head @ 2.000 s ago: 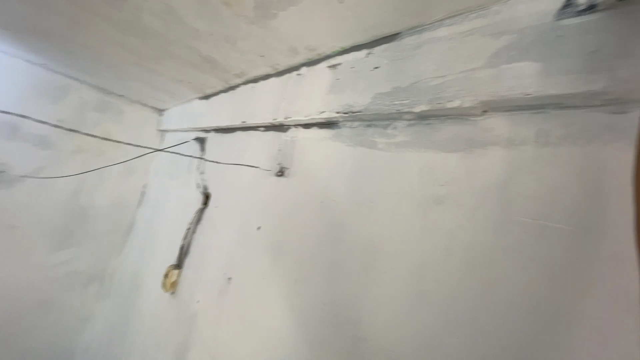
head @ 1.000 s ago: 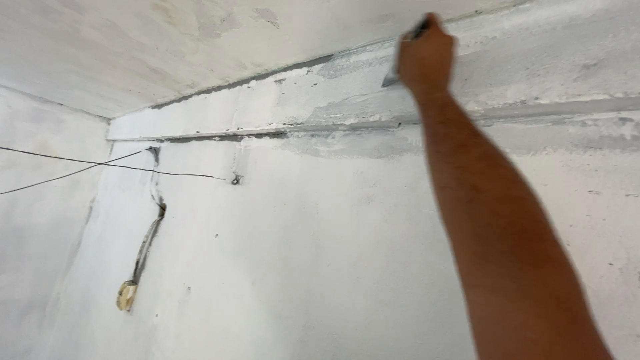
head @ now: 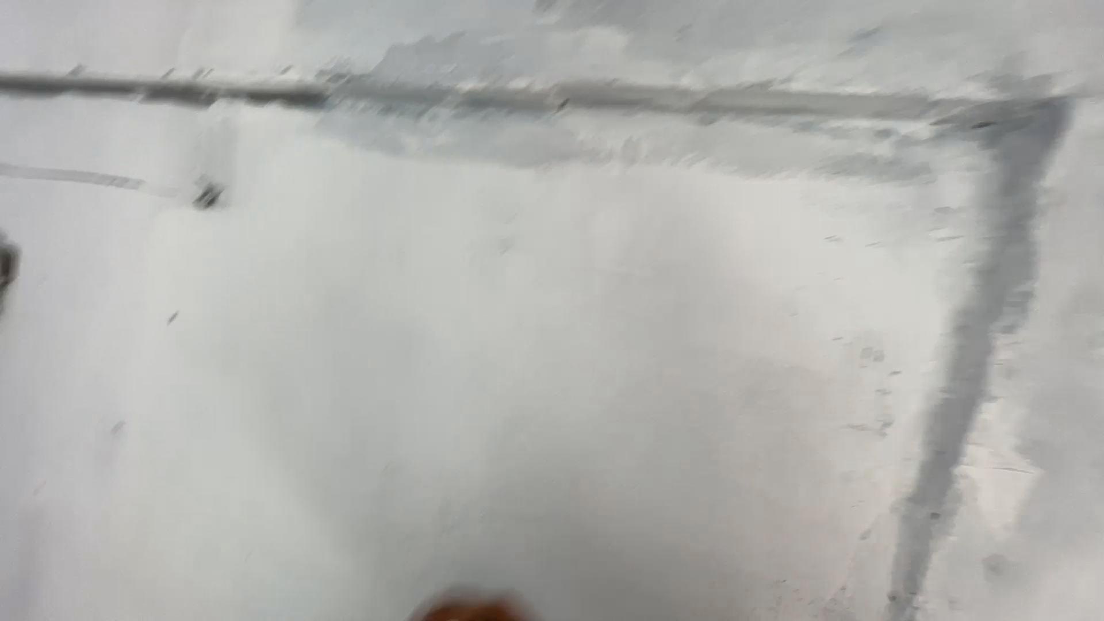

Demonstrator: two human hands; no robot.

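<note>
A white plastered wall [head: 517, 345] fills the head view, which is blurred. Along its upper part runs a grey seam [head: 733, 102] with smeared grey filler above and below it. A darker grey band [head: 970, 345] slants down the wall at the right. At the bottom edge a small blurred piece of skin [head: 473, 608] shows, perhaps part of a hand; which hand it is cannot be told. Neither hand can be made out otherwise, and the scraping tool is not visible.
A thin cable [head: 73, 176] runs in from the left towards a small dark hole [head: 208, 196] in the wall. At the far left edge part of a dark hollow [head: 7, 266] shows.
The raised arm and the hand with a scraping tool, seen against the upper wall one second ago, are gone from there. The view has swung right and down.
</note>
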